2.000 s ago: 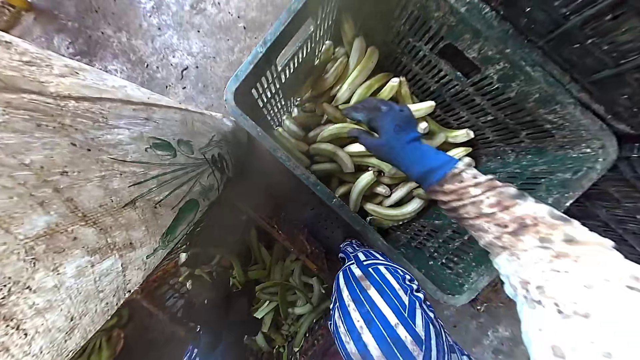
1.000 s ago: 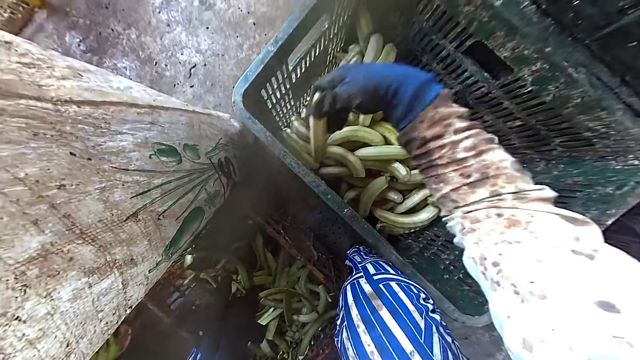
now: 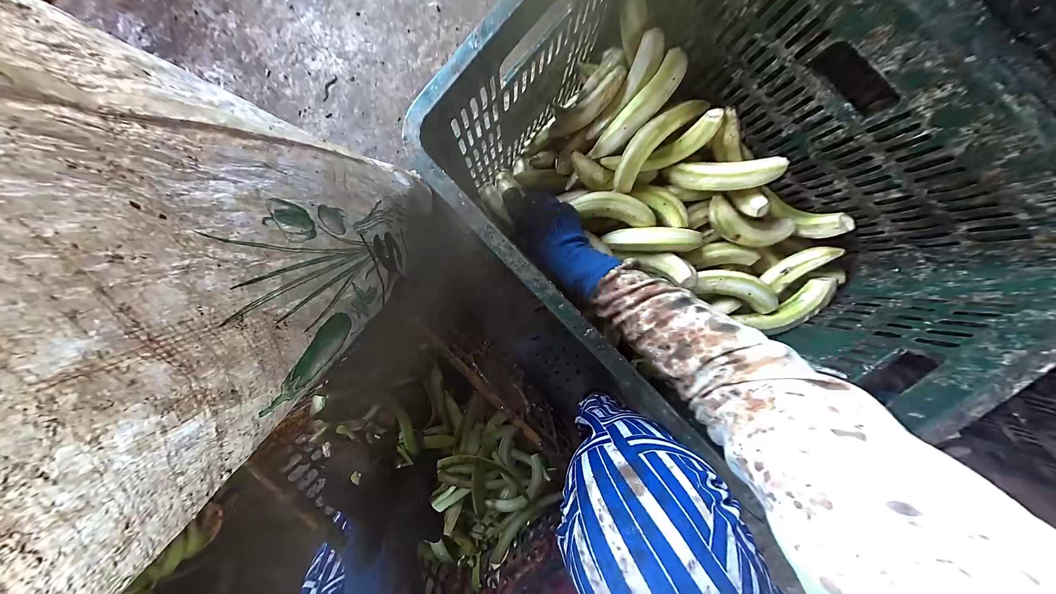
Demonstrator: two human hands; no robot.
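My right hand (image 3: 561,243), in a blue glove with dark, soiled fingers, reaches down inside the left wall of a green plastic crate (image 3: 916,309). It is at the left edge of a heap of pale green bananas or plantains (image 3: 652,239), which look peeled. The fingertips are dark and partly hidden between the fruit and the wall, so what they grip cannot be seen. A stained, light sleeve covers the forearm. My left hand cannot be made out in the dark, blurred area at the bottom.
Left of the crate stands a large dirty sack or sheet (image 3: 165,247) with printed vegetables. Green peels or strips (image 3: 487,470) lie in a dark container below. A knee in blue-and-white striped cloth (image 3: 652,503) is beside the crate. Grey concrete floor (image 3: 330,74) shows above.
My right hand was over the middle of the heap, then held a banana upright near the crate's left side. Now it is lower, against the left wall, and more of the heap shows.
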